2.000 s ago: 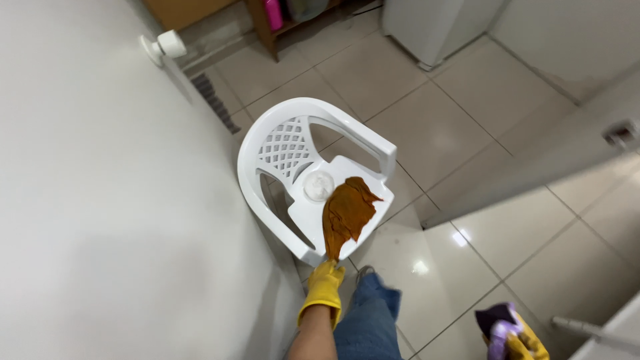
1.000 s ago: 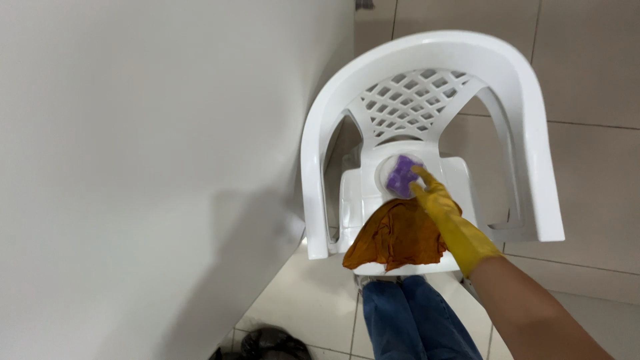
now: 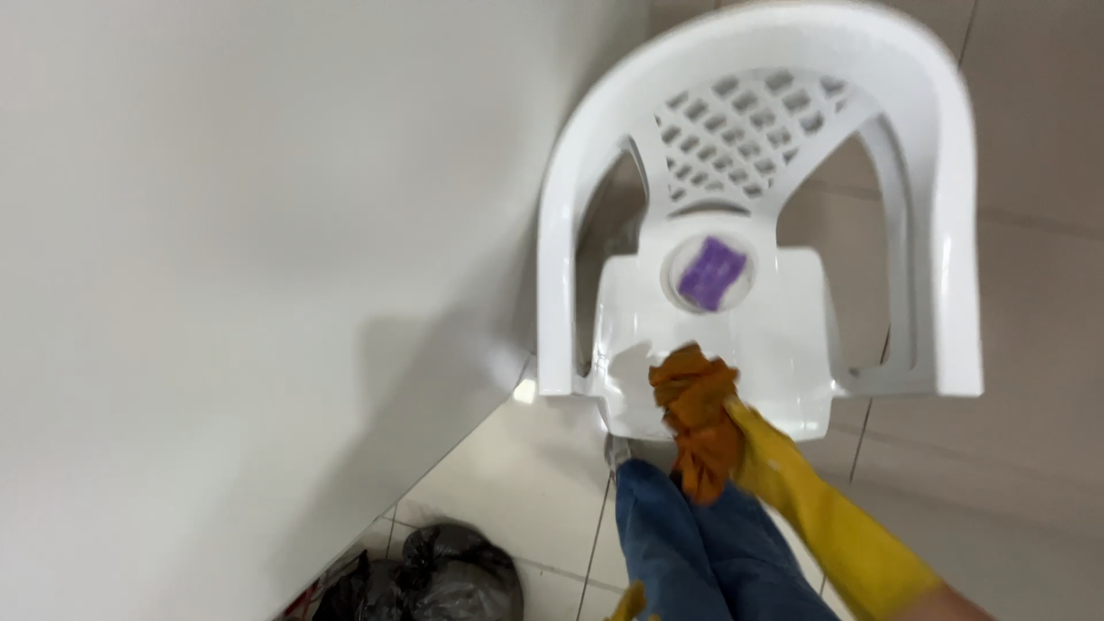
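My right hand (image 3: 759, 448), in a yellow rubber glove, grips a bunched orange-brown cloth (image 3: 694, 397) above the front of the seat of a white plastic armchair (image 3: 776, 345). Part of the cloth hangs past the seat's front edge, over my jeans. A purple sponge (image 3: 711, 273) lies in a round white container (image 3: 680, 250) at the rear of the seat, below the lattice backrest. Of my left hand (image 3: 634, 602), only yellow glove fingertips show at the bottom edge; what they hold, if anything, is hidden.
A broad pale smooth panel or wall (image 3: 259, 216) takes up the left side, close to the chair's armrest. Black plastic bags (image 3: 457, 569) lie on the tiled floor (image 3: 492, 483) at the bottom. My legs in blue jeans (image 3: 681, 552) are at the chair's front.
My right hand has let go of the purple sponge, now in the round container, and has taken hold of the cloth, which lay spread on the seat a second ago. My left fingertips have come into view.
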